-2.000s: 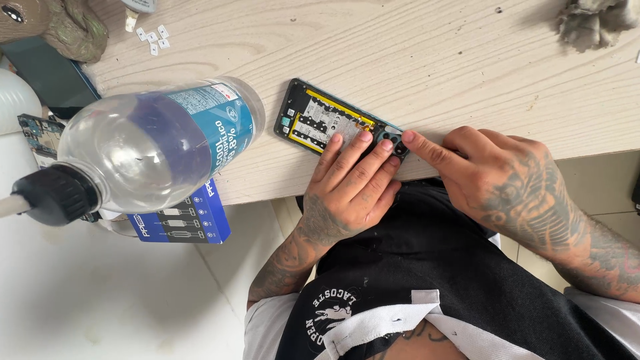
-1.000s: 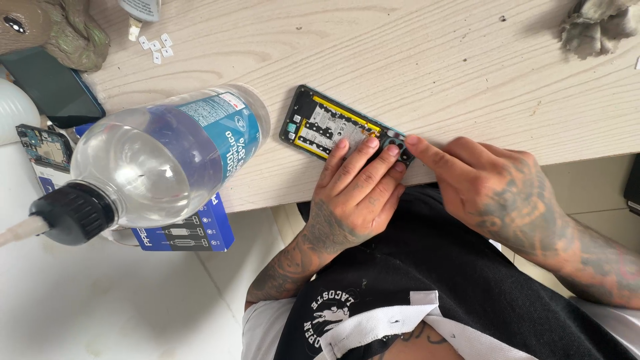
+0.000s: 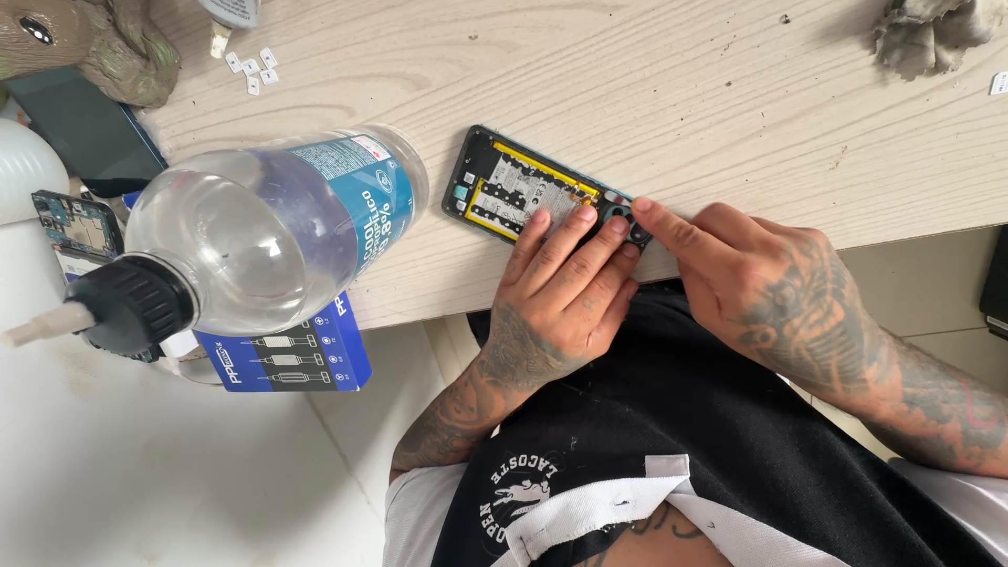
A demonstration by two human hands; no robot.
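Note:
An opened smartphone lies on the wooden table, its back cover off, with a battery edged in yellow and a black camera section at its right end. My left hand rests across the lower edge of the phone, its fingertips on the battery and beside the camera rings. The index finger of my right hand presses on the upper corner by the cameras; the other fingers are curled, and whether they hold anything is hidden.
A big clear alcohol bottle with a black cap leans in from the left. Beneath it is a blue box. Another opened phone, a dark phone panel, small white tags and a grey crumpled object lie around.

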